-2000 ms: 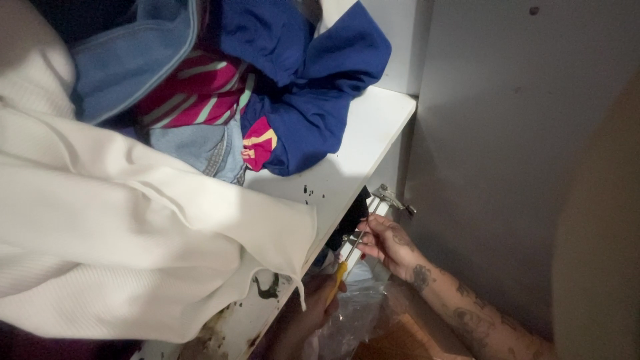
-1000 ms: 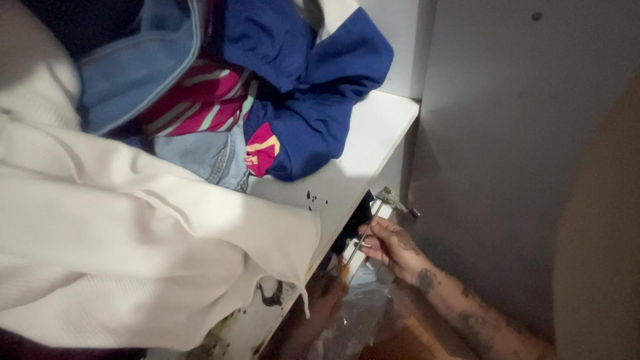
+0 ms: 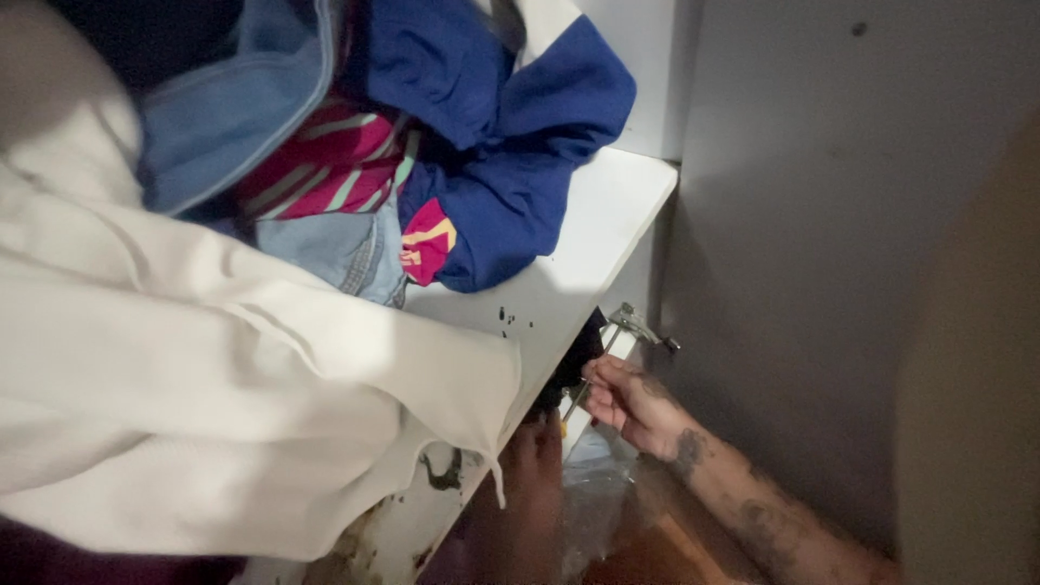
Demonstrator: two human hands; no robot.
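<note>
A screwdriver (image 3: 578, 401) with a thin metal shaft and a yellow handle lies slantwise below the shelf edge. My right hand (image 3: 621, 396), at the end of a tattooed forearm, pinches its shaft between thumb and fingertips. The shaft's upper end meets a metal cabinet hinge (image 3: 626, 318) on a narrow white panel edge (image 3: 575, 424). In dim light, my left hand (image 3: 540, 447) is closed around the handle, mostly covering it; its fingers are blurred. A second metal fitting (image 3: 578, 392) shows partly behind the shaft, near my right fingertips.
A white shelf (image 3: 597, 236) with chipped, stained patches runs diagonally beside both hands. On it lie a cream cloth (image 3: 268, 349), blue clothing (image 3: 520, 187), a striped garment (image 3: 341, 166) and denim (image 3: 236, 114). Clear plastic (image 3: 597, 504) is below my hands. A grey panel (image 3: 796, 244) stands at the right.
The yellow handle, plainly visible in my left hand two seconds ago, is now mostly covered. My right hand stays on the shaft near the hinge.
</note>
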